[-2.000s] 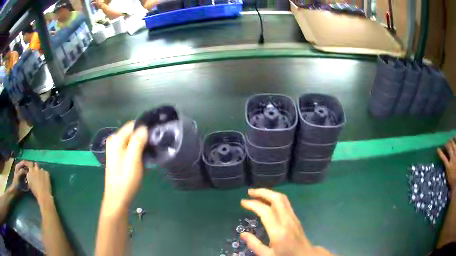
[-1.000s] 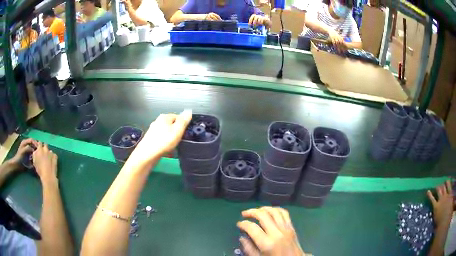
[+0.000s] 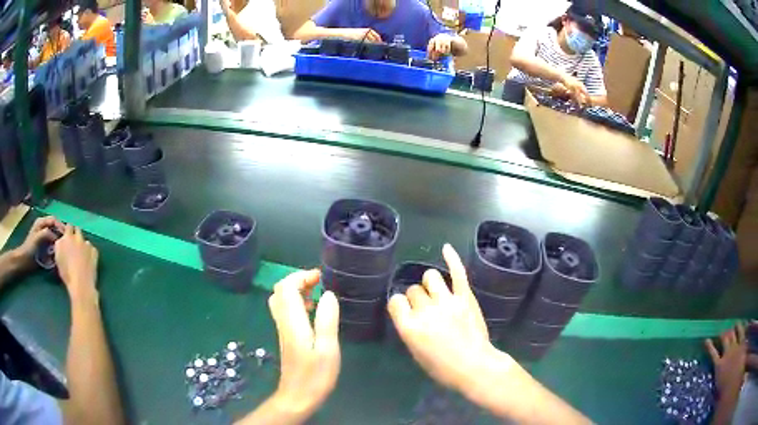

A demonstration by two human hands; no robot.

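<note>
Dark grey rounded-square housings stand in nested columns in front of me, open side up with a round centre post. My left hand [image 3: 307, 336] is at the near left side of a tall column [image 3: 360, 286], thumb and fingers apart, with nothing seen in it. My right hand [image 3: 440, 324] is over the lower column [image 3: 409, 274] and hides most of it; its index finger points up and the others are curled, so any grip is hidden. Two taller columns [image 3: 505, 253] [image 3: 569, 264] stand to its right. A pile of small fittings with white discs [image 3: 218, 373] lies left of my left hand.
A short stack [image 3: 226, 249] stands at the left on the green strip [image 3: 137, 241]. More stacks are at far left and far right [image 3: 677, 245]. Neighbours' hands are at both edges, with a fittings pile [image 3: 687, 388] at right. A blue tray [image 3: 374, 73] and cardboard [image 3: 594, 158] lie beyond.
My left hand has come down from the tall column's top rim to its near side. My right hand has moved up from the bench to the lower column. The camera view has shifted.
</note>
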